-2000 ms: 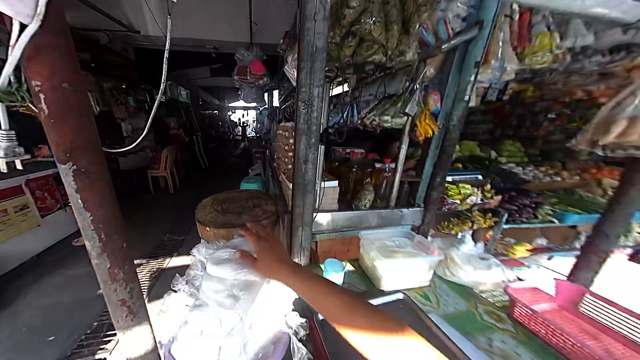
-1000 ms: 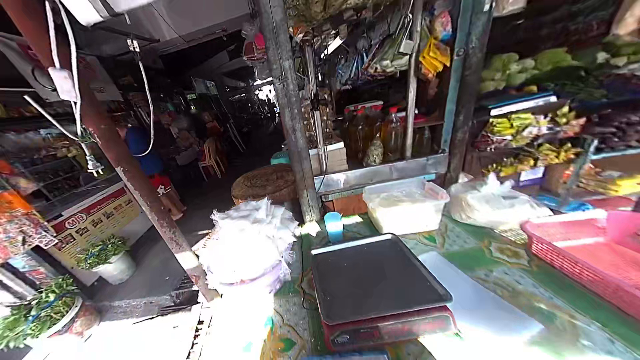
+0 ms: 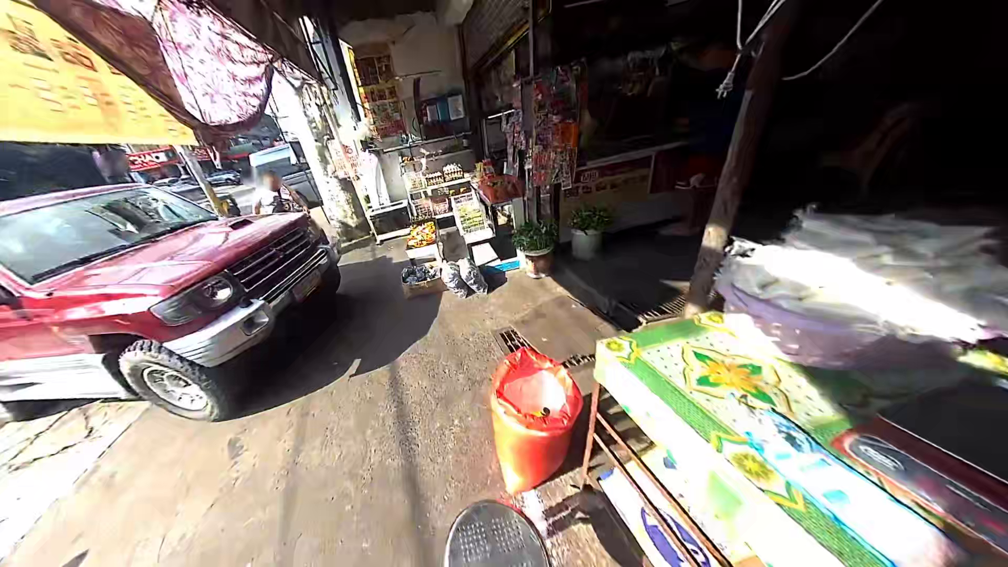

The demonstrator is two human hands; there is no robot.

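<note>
Neither my left hand nor my right hand is in the head view. At the right stands a table with a green and yellow patterned cover [image 3: 728,374]. On it rest a purple basket [image 3: 795,327] heaped with whitish plastic bags [image 3: 882,264] and, cut off by the right edge, a red weighing scale [image 3: 921,472] with a dark top. Beside the table, on the pavement, a red plastic sack [image 3: 531,441] stands with its mouth spread. Below it is the round seat of a stool [image 3: 496,535], partly out of frame.
A red and silver off-road vehicle [image 3: 189,291] stands at the left, with a person [image 3: 276,193] behind it. Potted plants [image 3: 535,240], bagged goods [image 3: 465,277] and a goods rack [image 3: 441,197] are farther back. A leaning post [image 3: 732,173] rises behind the table; a floor grate [image 3: 513,340] lies near the sack.
The view has swung far to the left, onto the street. Two seconds ago a hand reached over the plastic bags; one second ago no hand was in view, nor is one now.
</note>
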